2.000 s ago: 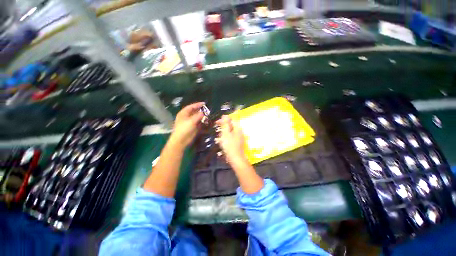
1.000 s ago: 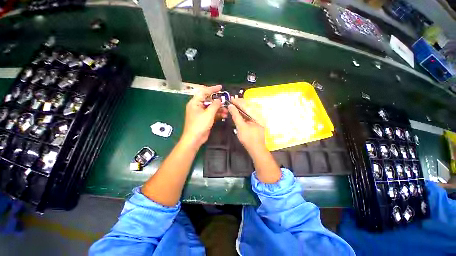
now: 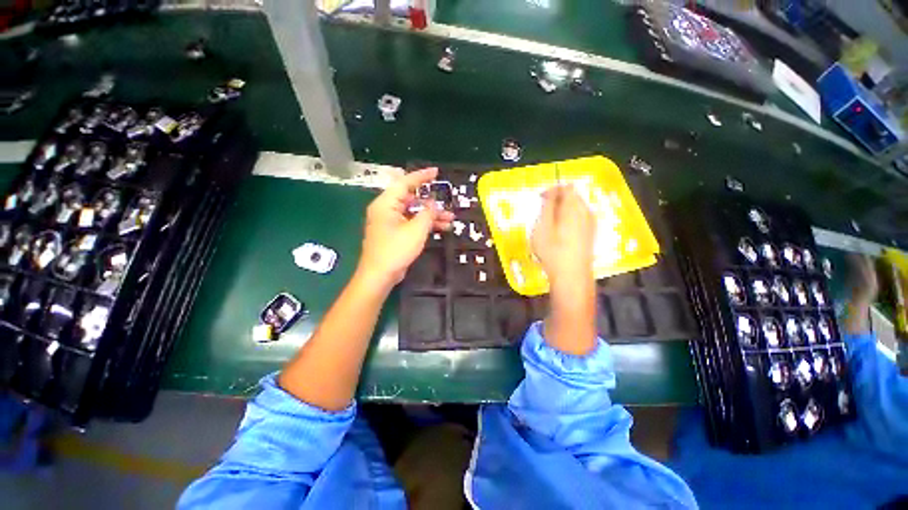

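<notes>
My left hand (image 3: 396, 231) holds a small dark and silver watch housing (image 3: 436, 195) in its fingertips, left of the yellow tray. My right hand (image 3: 565, 231) is over the yellow tray (image 3: 640, 237), which is heaped with white pieces. A thin dark stick, perhaps tweezers (image 3: 558, 175), shows at its fingertips; whether it grips a piece cannot be told. Small white parts (image 3: 475, 232) lie scattered on the black blister tray (image 3: 428, 317) between the hands, under the yellow tray's left side.
Stacked blister trays full of shiny units stand at left (image 3: 110, 239) and right (image 3: 787, 329). A pale plate (image 3: 315, 258) and a set-aside unit (image 3: 282, 313) lie left of my forearm. A metal post (image 3: 311, 90) rises behind. Units lie on the green belt. Another person's hand (image 3: 860, 284) is at far right.
My right hand has moved from the housing to the right, over the yellow tray. My left hand still holds the housing near the same place. The scattered white parts now show between the hands.
</notes>
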